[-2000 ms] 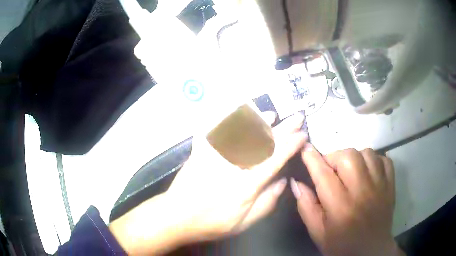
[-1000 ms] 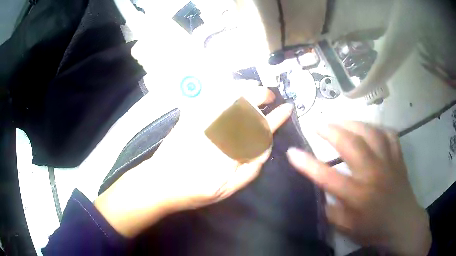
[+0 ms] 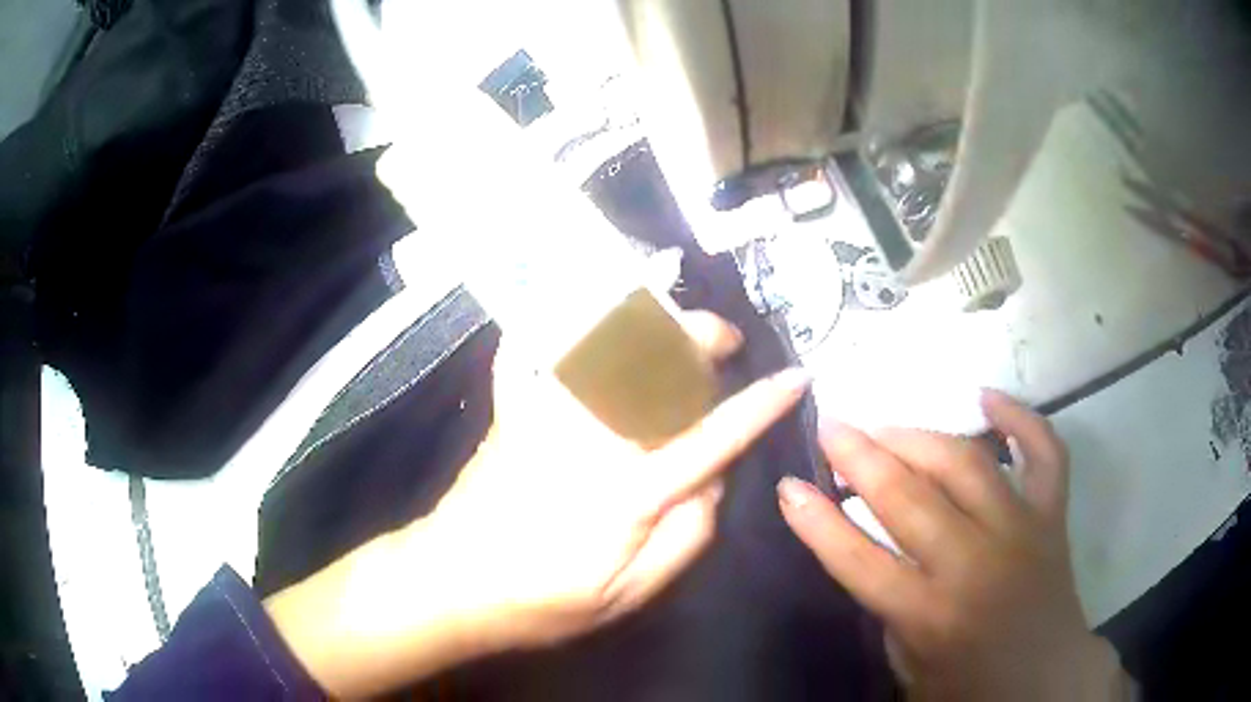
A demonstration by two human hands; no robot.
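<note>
A dark garment piece [image 3: 741, 562] lies under both hands, its narrow folded edge [image 3: 819, 466] running up to the shiny needle plate [image 3: 812, 295]. My left hand [image 3: 604, 507] lies on the cloth, its index fingertip at the edge below the plate; the glaring lamp [image 3: 508, 247] and its tan end [image 3: 638, 368] hide part of it. My right hand [image 3: 947, 549] has its thumb and index fingertips at the folded edge. The edge seems held there. The needle area is partly hidden by glare.
The cream machine head [image 3: 878, 82] fills the upper right, with a ribbed knob [image 3: 985, 274] below it. A black garment pile [image 3: 275, 274] lies at the left. The white curved table [image 3: 1139, 507] shows at right.
My right hand lifted off the edge, blurred, a second ago and is back on it now. More dark cloth shows beyond the needle area. The view has shifted slightly.
</note>
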